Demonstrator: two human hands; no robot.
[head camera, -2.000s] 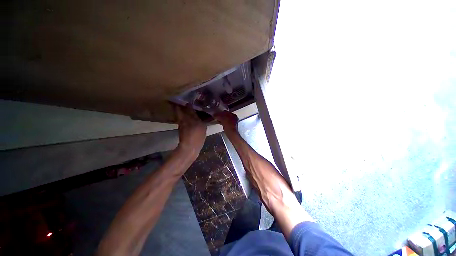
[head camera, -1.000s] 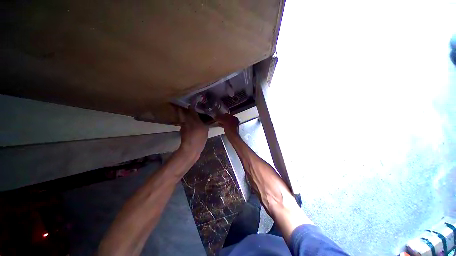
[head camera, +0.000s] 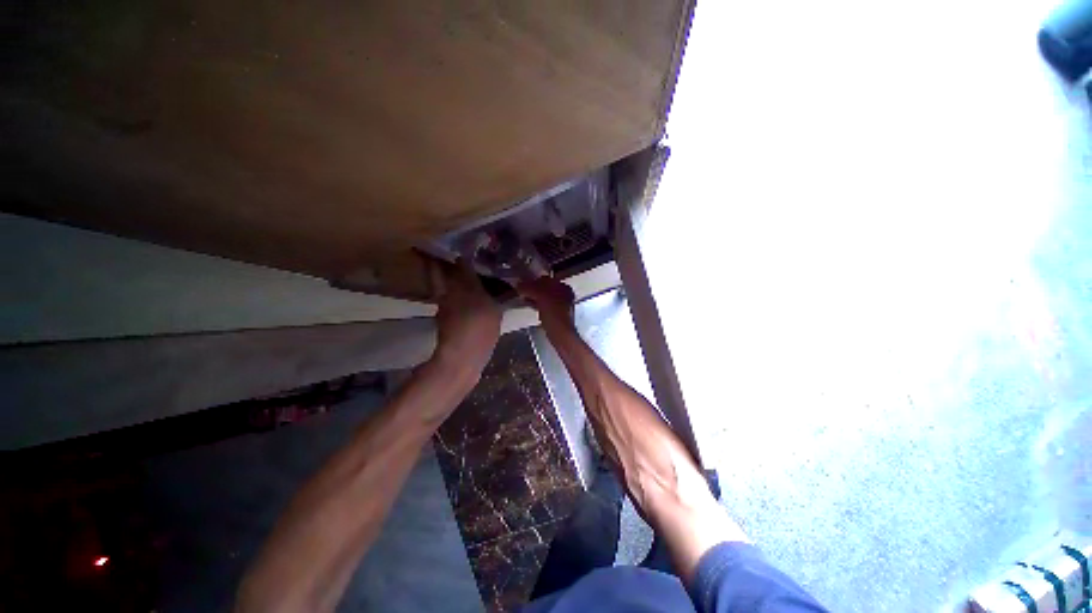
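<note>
A brown wooden panel (head camera: 395, 108) fills the upper left. Under its lower edge is a pale recess (head camera: 575, 210) with a slotted grille, which looks like a water dispenser. My right hand (head camera: 548, 292) reaches in from below and is closed around the near end of a clear, purplish jar (head camera: 509, 255), tilted inside the recess. My left hand (head camera: 465, 293) is just left of it, at the panel's lower edge. Its fingertips are in shadow and partly hidden, so its grip is unclear. Liquid cannot be made out.
A pale horizontal ledge (head camera: 216, 293) runs left below the panel. A narrow upright edge (head camera: 656, 335) stands right of my right forearm. Dark marbled tile (head camera: 509, 443) lies below. A strapped pale bundle (head camera: 1042, 583) is at lower right, and a dark object (head camera: 1066, 42) at upper right.
The view has shifted slightly, and the dark object at upper right shows more. Both hands stay in nearly the same place at the recess.
</note>
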